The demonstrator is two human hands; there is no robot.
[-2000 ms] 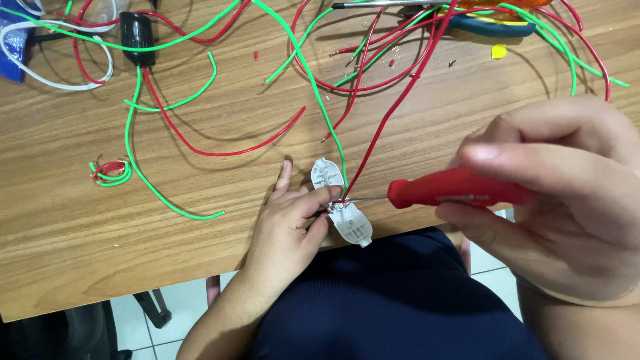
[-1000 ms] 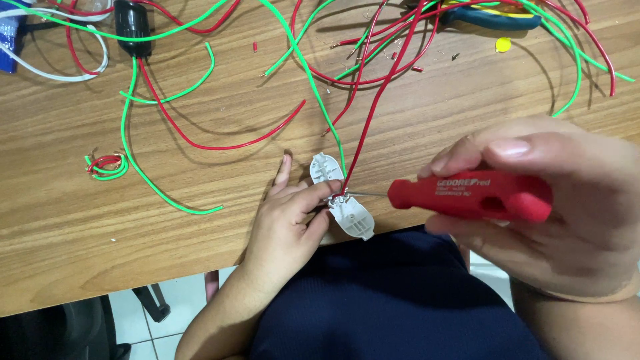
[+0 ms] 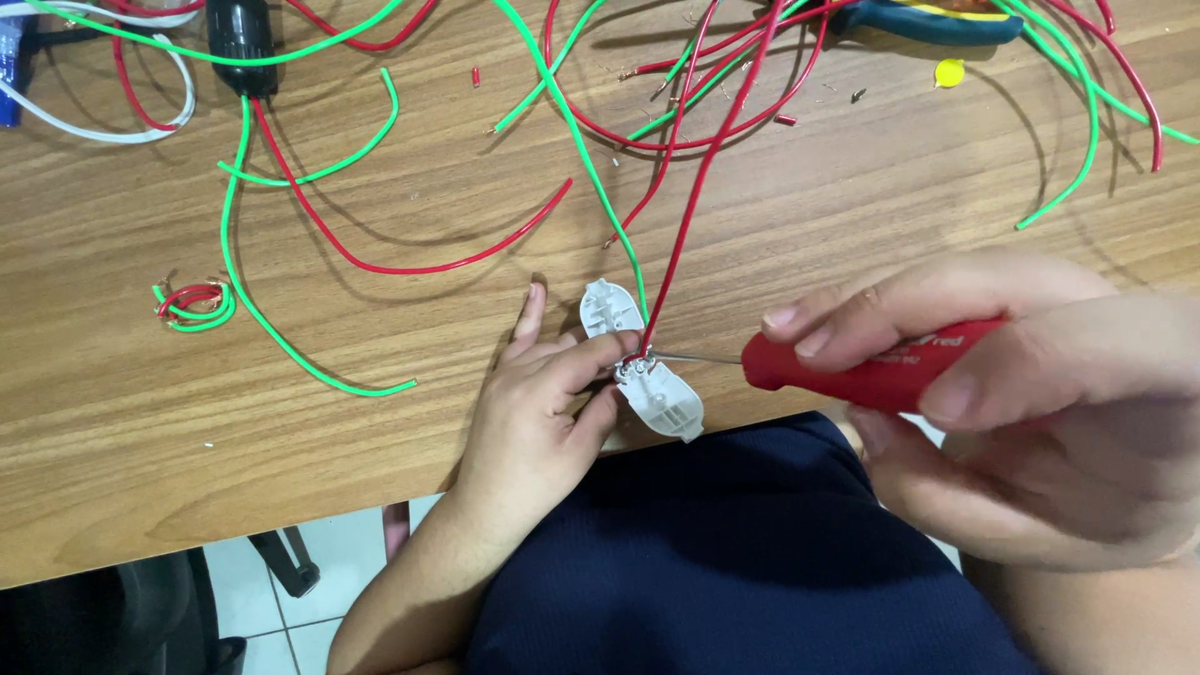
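Note:
My left hand (image 3: 553, 403) pinches an opened white plastic plug housing (image 3: 664, 401) near the table's front edge. Its two half shells spread apart, one above and one below the fingers. A green wire (image 3: 600, 178) and a red wire (image 3: 689, 206) run down into the metal terminals between the shells. In my right hand (image 3: 1022, 403) is a screwdriver with a red handle (image 3: 872, 366); its thin shaft points left and reaches the terminals. The exact contact of its tip is too small to tell.
A black plastic plug or connector (image 3: 242, 47) with green and red wires lies at upper left. Beside it is a looped white cable (image 3: 112, 136). A small wire coil (image 3: 195, 307) rests at left. Pliers (image 3: 928, 21), loose wires and a yellow disc (image 3: 949, 73) lie at the top.
My right hand has changed its hold on the screwdriver's handle, with the fingers now lying over its top. My left hand keeps its hold on the housing.

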